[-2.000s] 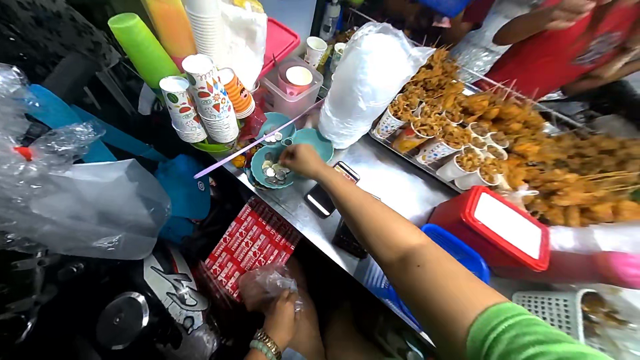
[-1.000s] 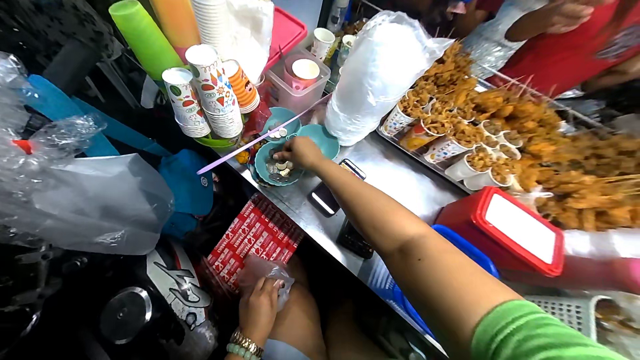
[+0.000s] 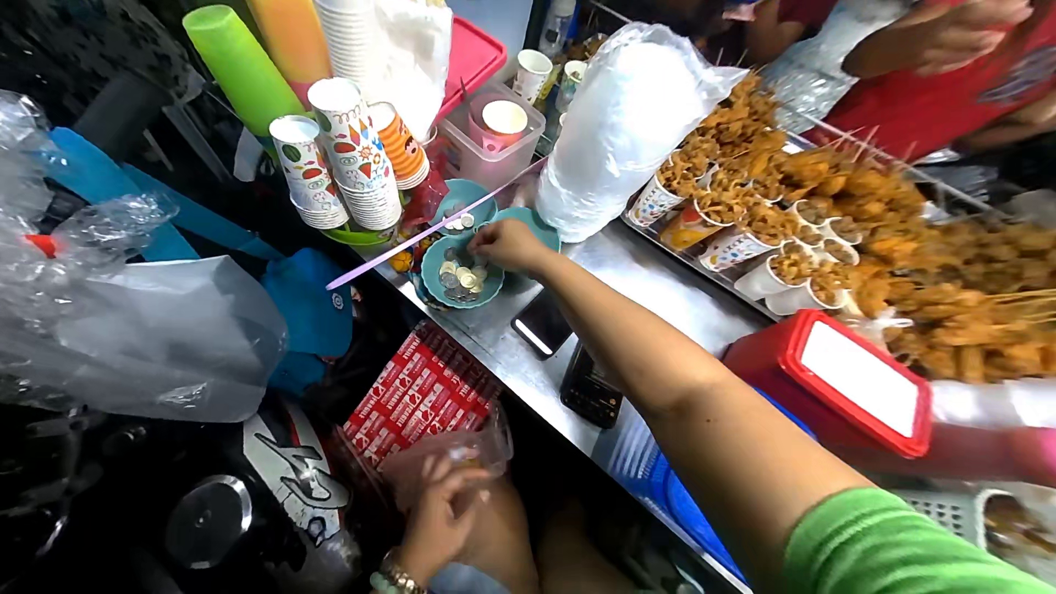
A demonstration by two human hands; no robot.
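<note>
My right hand (image 3: 507, 247) reaches over the metal counter, its fingertips at the rim of a teal scalloped bowl (image 3: 441, 289) of coins (image 3: 462, 279); whether it pinches a coin is hidden. Two more teal bowls are close by, one (image 3: 464, 194) with coins behind, the other (image 3: 540, 227) partly under my hand. A purple stick (image 3: 396, 250) slants across them. Low in the view, my left hand (image 3: 450, 503), blurred and wearing bracelets, is at a clear plastic bag (image 3: 487, 441) above my lap. How it grips the bag is unclear.
Two phones (image 3: 543, 322) lie by my forearm. Stacked paper cups (image 3: 355, 157) stand at the back left, a bagged white stack (image 3: 619, 124) behind the bowls. Right are cups of fried food (image 3: 734, 247), a red-lidded container (image 3: 858, 384) and a blue basket (image 3: 685, 503). A person in red (image 3: 916, 82) stands opposite.
My right hand has stayed around the coin bowls, now nearer the front bowl's right rim. My left fingers have spread from their closer curl at the bag.
</note>
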